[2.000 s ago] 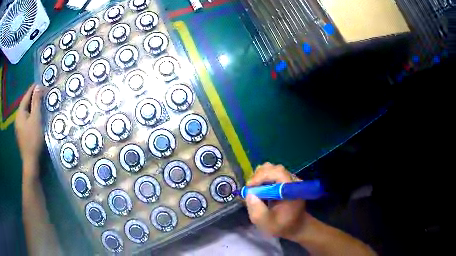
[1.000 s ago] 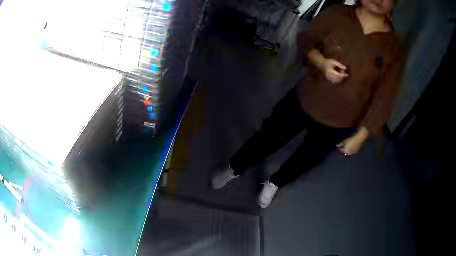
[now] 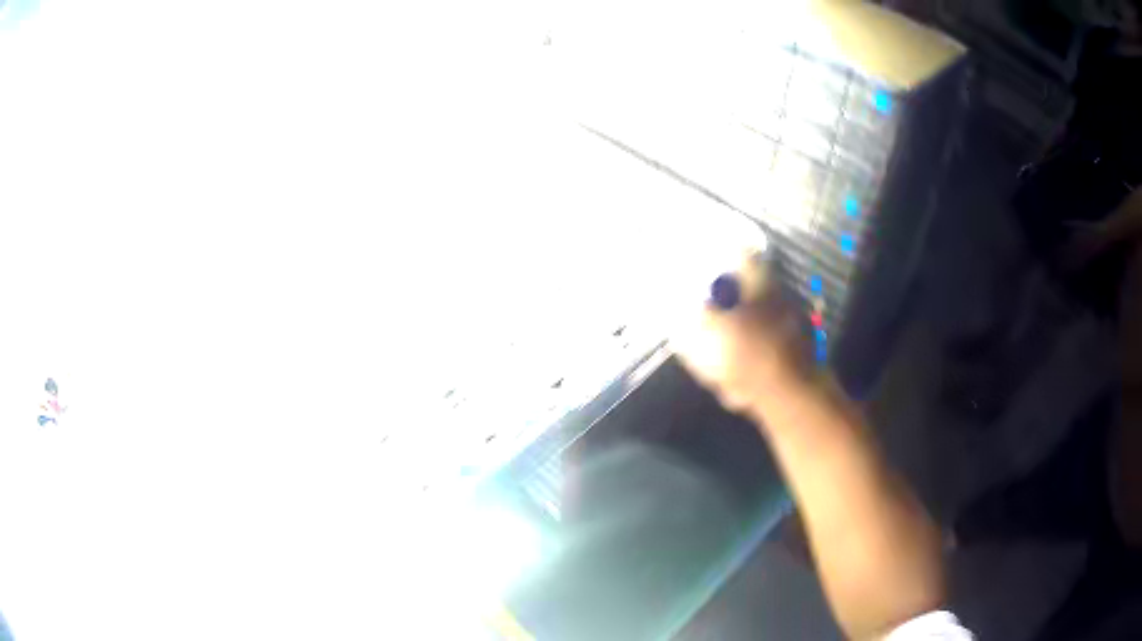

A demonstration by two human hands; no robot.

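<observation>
The picture is heavily overexposed, so much of the left and middle is plain white. My right hand [image 3: 749, 341] is blurred at the near corner of a tray stack [image 3: 827, 138]. The dark end of the marker pen [image 3: 725, 292] shows at this hand, which holds it. The fingers are at the stack's edge; whether they grip a tray cannot be told. Blue dots and a red dot run down the stack's side. My left hand is not in view.
A tan cardboard sheet [image 3: 889, 44] lies on top of the stack at the back. The green tabletop [image 3: 626, 551] shows below, with its edge running diagonally. Part of a person's arm [image 3: 1121, 225] shows at the far right, beyond the dark floor.
The view has swung from the tray of round components to the stack and the person, then partly back left. My right hand has reappeared at the stack. My left hand has left the view.
</observation>
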